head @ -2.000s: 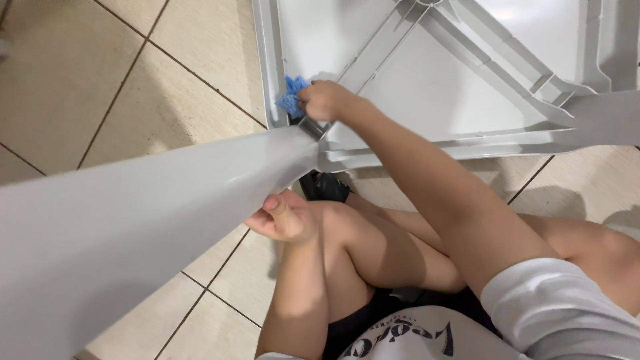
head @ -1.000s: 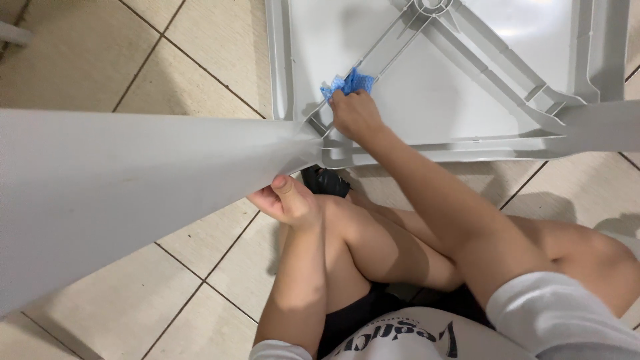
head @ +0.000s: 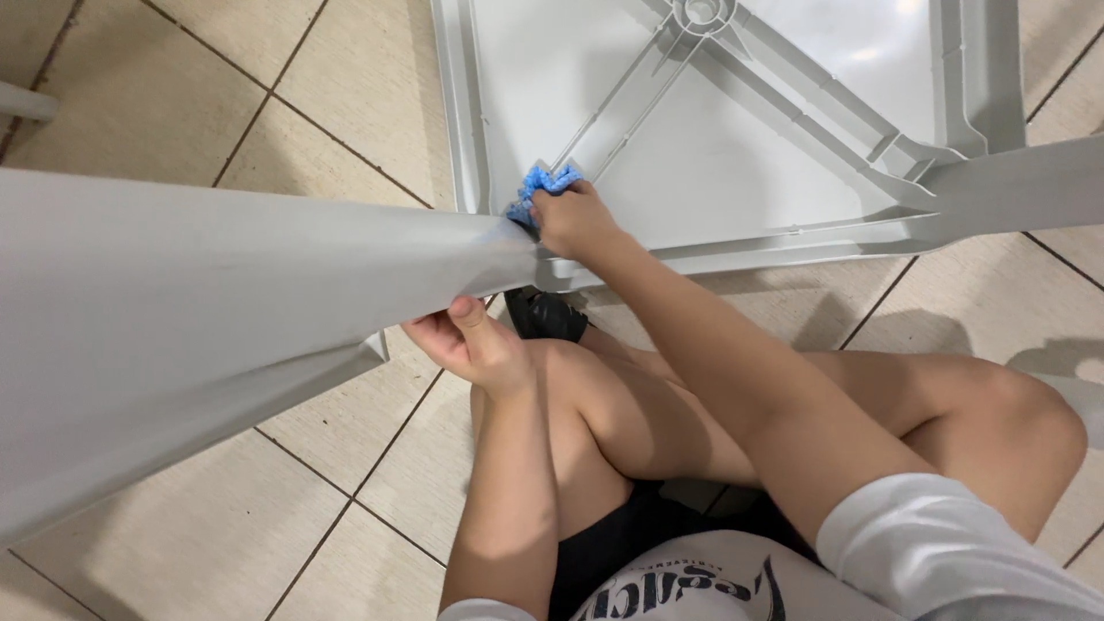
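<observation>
An overturned grey-white plastic table point(head: 759, 241) shows its ribbed underside. My right hand point(head: 573, 220) grips a crumpled blue cloth point(head: 543, 185) at the inner corner where a broad plastic leg point(head: 259, 259) meets the underside. Part of the cloth is hidden by the fingers. Below that leg, my left hand point(head: 470, 341) touches its lower edge, thumb up and fingers curled; the fingertips are partly hidden behind the leg, so its hold cannot be judged.
Another table leg point(head: 1026, 185) extends to the right. My crossed legs point(head: 673, 414) and a black shoe point(head: 548, 315) are close under the table's near edge. Tiled floor point(head: 345, 129) lies around. A pale bar point(head: 26, 102) shows at the far left.
My right hand with the blue cloth has moved from along the diagonal rib back down to the leg's corner. The left hand remains by the leg's lower edge.
</observation>
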